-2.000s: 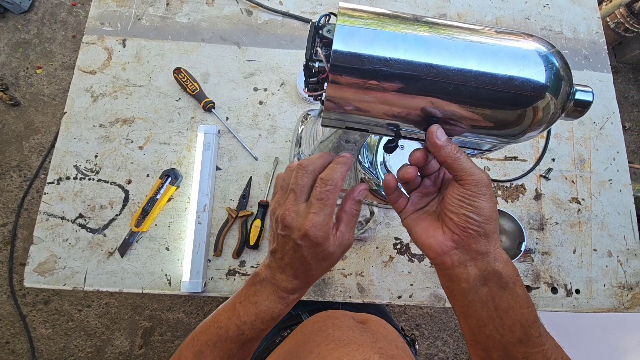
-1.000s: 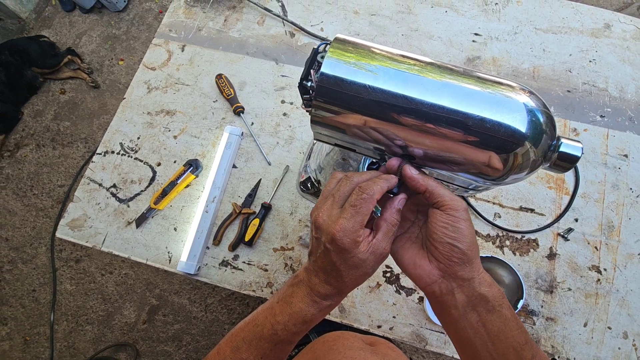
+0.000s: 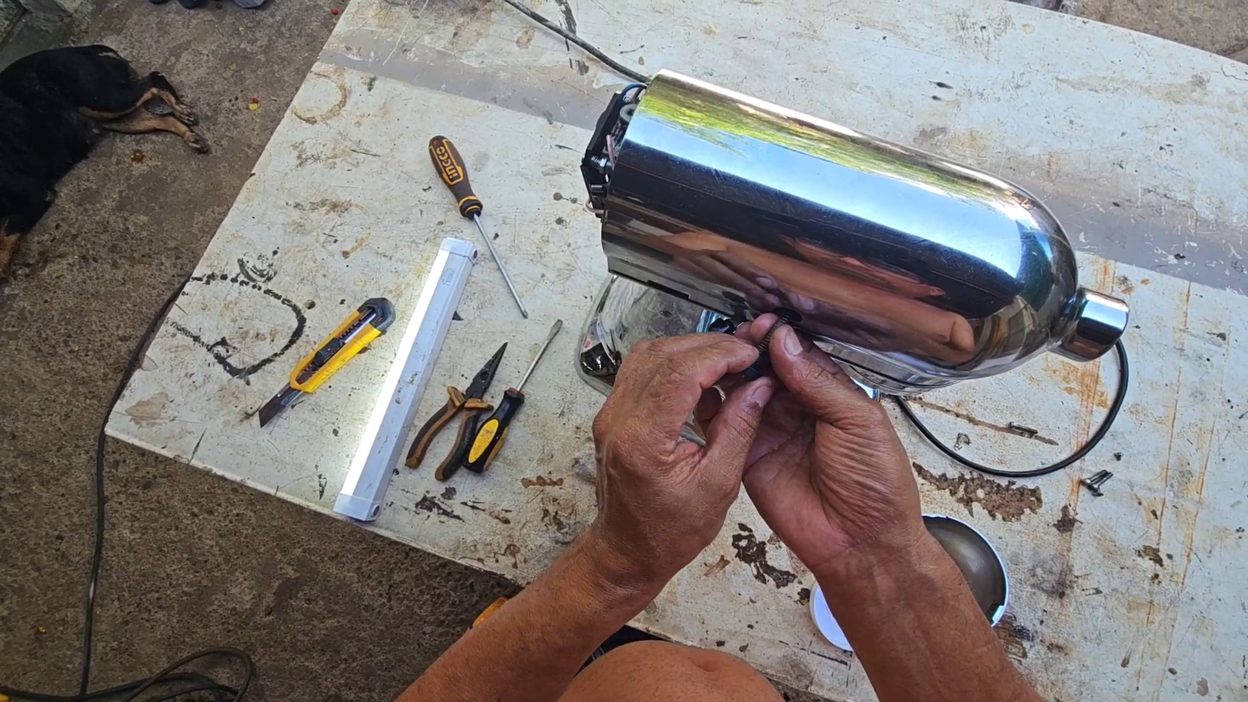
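A stand mixer with a shiny chrome head (image 3: 829, 224) stands on a worn, painted table, its rear end uncovered with wiring showing. Just below the near edge of the head, my left hand (image 3: 673, 439) and my right hand (image 3: 838, 439) meet at the fingertips. Between them is a small dark part with what looks like a coil spring (image 3: 772, 336); the fingers cover much of it. A chrome base (image 3: 634, 327) shows partly under the head. At the left lie pliers (image 3: 458, 414), a small screwdriver (image 3: 502, 424), a longer screwdriver (image 3: 468, 195) and a yellow utility knife (image 3: 336, 356).
A lit tube lamp (image 3: 409, 380) lies left of the pliers. A round metal cap (image 3: 970, 565) sits beside my right forearm. Screws (image 3: 1097, 482) and a looped black cable (image 3: 1024, 472) are at the right. A dog (image 3: 88, 117) lies on the ground at upper left.
My left hand, apart from my right two seconds ago, has come to it, and the fingertips now meet at the small dark part. The view has shifted.
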